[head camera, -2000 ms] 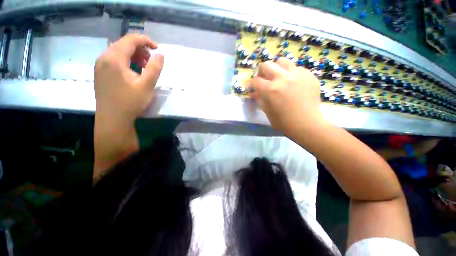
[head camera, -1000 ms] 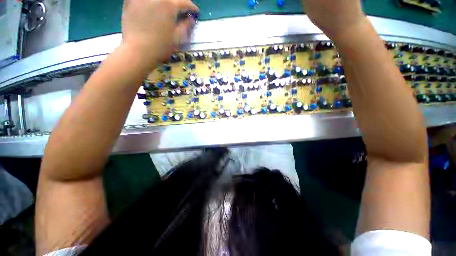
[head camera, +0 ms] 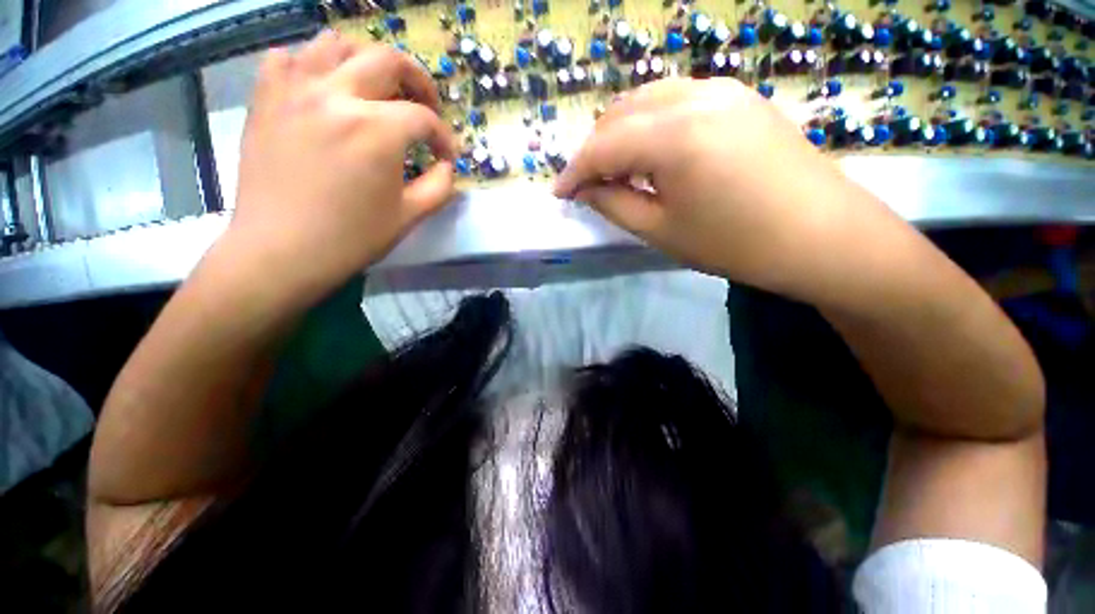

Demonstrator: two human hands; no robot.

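Observation:
The tan-yellow circuit board panel [head camera: 506, 130] lies between the rails, crowded with upright dark cans with pale tops, small blue parts and black parts. My left hand [head camera: 330, 150] is over the panel's left end, thumb and forefinger curled near its front edge. My right hand [head camera: 708, 162] is over the panel further right, thumb and fingertips close together at the front edge. Whether either hand pinches a component cannot be made out; the fingertips are small and blurred.
The silvery front conveyor rail [head camera: 510, 228] runs across below the hands. The back rail [head camera: 168, 42] curves at upper left. A dark cross shaft [head camera: 202, 144] spans the rails left of my left hand. More populated boards [head camera: 961, 114] continue to the right. Dark hair covers the lower middle.
Both hands have come back from beyond the back rail to the panel's front edge. The view has shifted, so the panel sits higher and the shelf is out of the picture.

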